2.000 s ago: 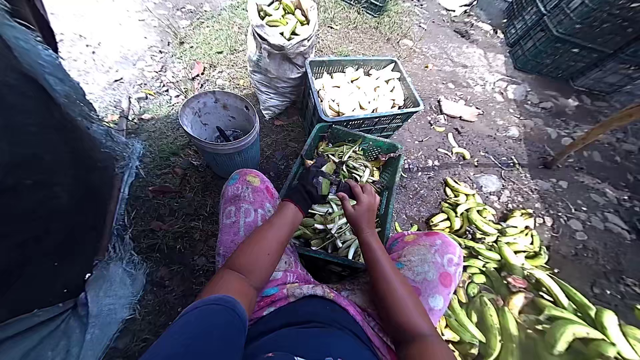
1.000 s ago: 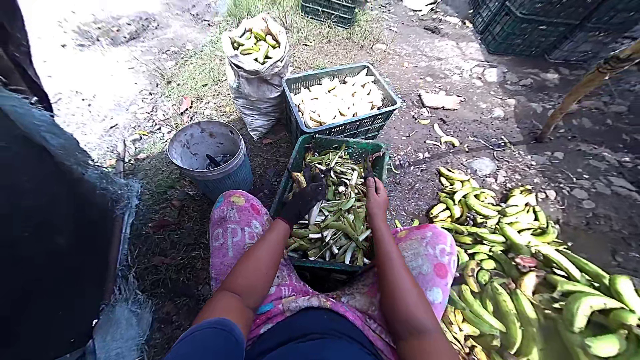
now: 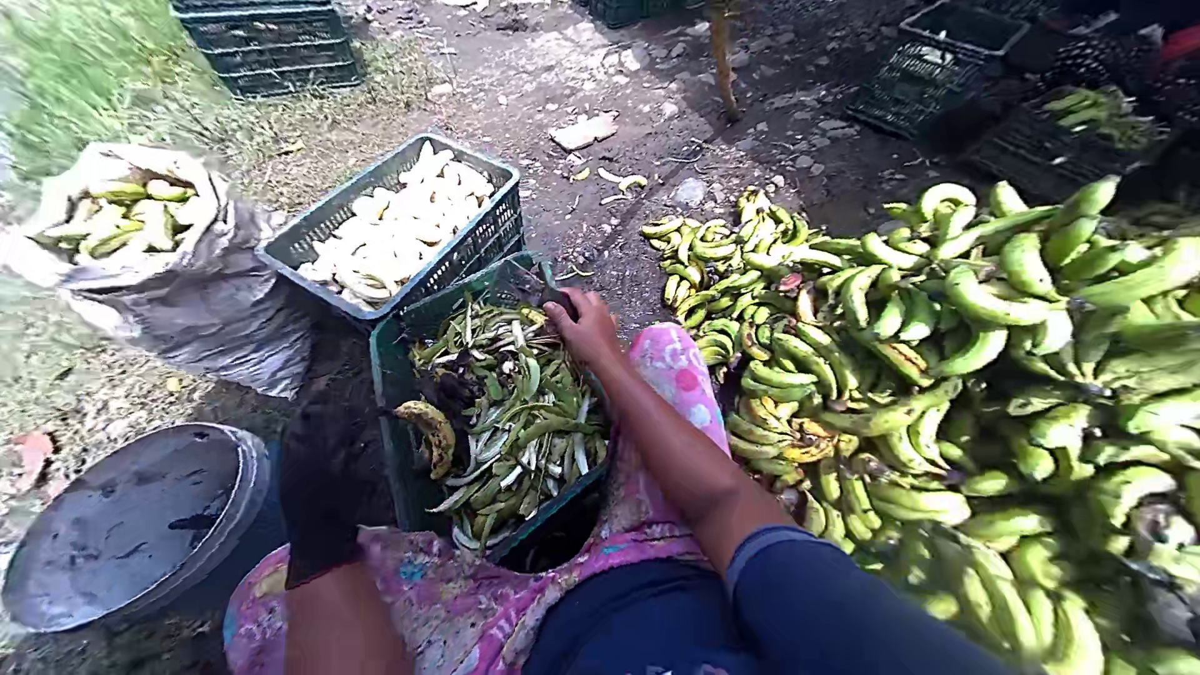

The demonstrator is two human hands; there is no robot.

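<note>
Between my knees stands a green plastic crate (image 3: 394, 441) holding green peels (image 3: 525, 403) and a brownish banana-like fruit (image 3: 431, 433). My right hand (image 3: 583, 323) is at its far right corner, closed on a dark handle (image 3: 561, 302); the rest of the tool is unclear. My left hand (image 3: 328, 478), in a dark glove, hangs left of the crate above my knee, its fingers blurred against the dark ground. Behind the peel crate is a second crate (image 3: 511, 202) of peeled pale fruit (image 3: 403, 225).
A bucket (image 3: 253, 506) with dark contents is at the lower left, a white sack (image 3: 206, 300) of green fruit behind it. Green plantains or bananas (image 3: 844, 347) are heaped on the right. Stacked crates (image 3: 272, 47) stand at the back left, and a wooden pole (image 3: 722, 61) stands behind.
My left hand has left the peels in the crate and moved left, outside it. My right hand stays near the crate's right side. The view has swung right.
</note>
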